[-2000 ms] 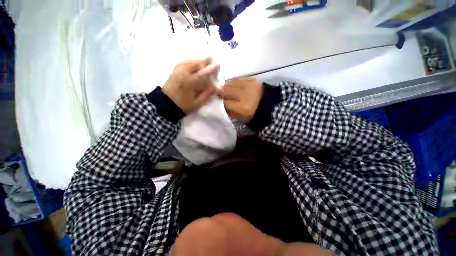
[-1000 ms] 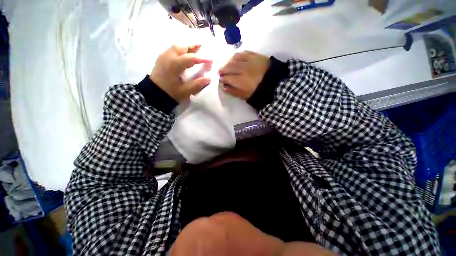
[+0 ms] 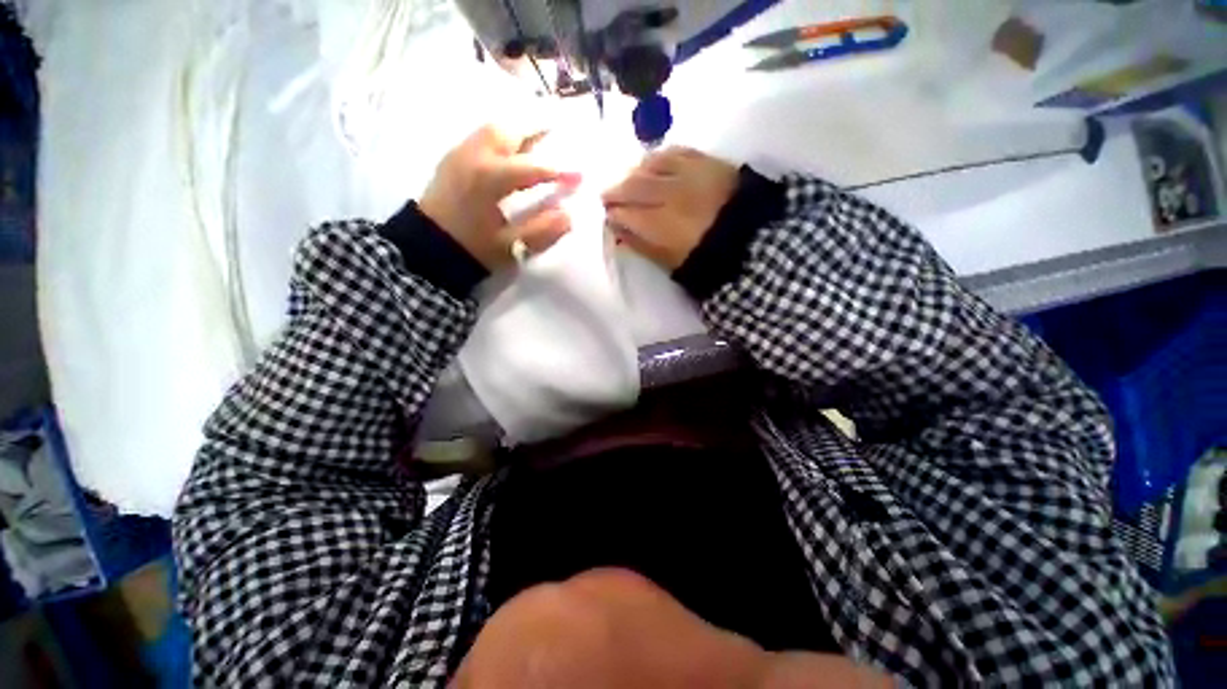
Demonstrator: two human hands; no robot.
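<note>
A white fabric piece (image 3: 559,343) runs from my fingers down over the table's near edge. My left hand (image 3: 495,199) holds its left side, fingers bent on the cloth. My right hand (image 3: 673,205) holds its right side, fingertips on the cloth. Both hands are just below the presser foot and needle area (image 3: 572,84) of the sewing machine, with a dark blue round part (image 3: 651,116) beside it. Glare hides the upper end of the cloth.
A large white heap (image 3: 128,269) lies on the left. Orange and blue thread snips (image 3: 828,43) lie right of the needle. A ruler strip (image 3: 1097,265) follows the near edge. A small parts tray (image 3: 1176,172) is at right, with blue crates (image 3: 1157,390) below.
Both hands have moved up towards the needle with the cloth, then shifted slightly right. More of the cloth's length shows below the hands. The machine head and snips appear lower in view.
</note>
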